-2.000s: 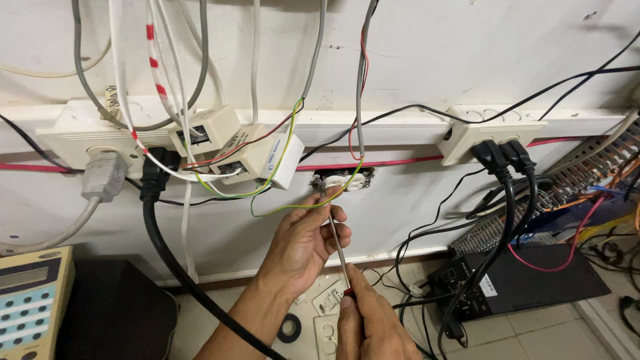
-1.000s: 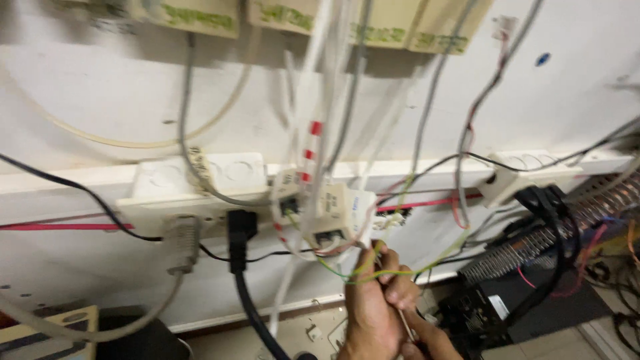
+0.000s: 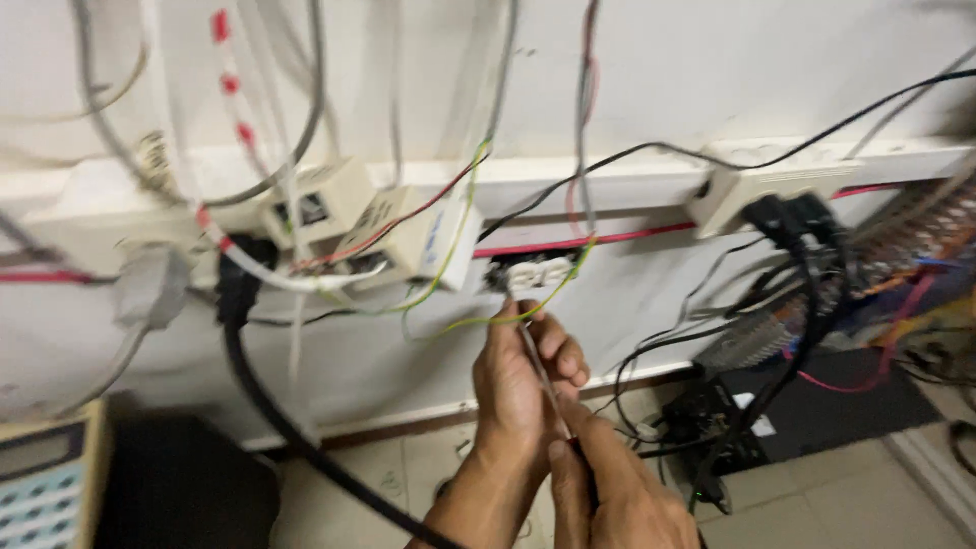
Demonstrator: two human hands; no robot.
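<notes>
My right hand (image 3: 621, 480) grips the dark handle of a screwdriver, whose thin metal shaft (image 3: 543, 374) slants up and left toward a white socket module (image 3: 537, 273) in an opening in the wall trunking. My left hand (image 3: 518, 374) is just below the module, its fingertips around the upper shaft; blur hides whether they also pinch a wire or the module. A green-yellow wire (image 3: 476, 322) loops past the left fingertips and up over the module's right side. A grey cable (image 3: 584, 152) hangs down from above, ending near the module.
Beige socket boxes (image 3: 396, 221) with red, black and white wires are at left, near a grey plug (image 3: 152, 284) and a black plug (image 3: 245, 278). At right, a beige outlet box (image 3: 770, 183) holds two black plugs. A keypad device (image 3: 49, 473) stands lower left; a thick black cable (image 3: 335, 473) crosses below.
The view has swung from the higher wall area back down to the sockets. Both hands stay at the socket module with the screwdriver; no release or new grasp is plain.
</notes>
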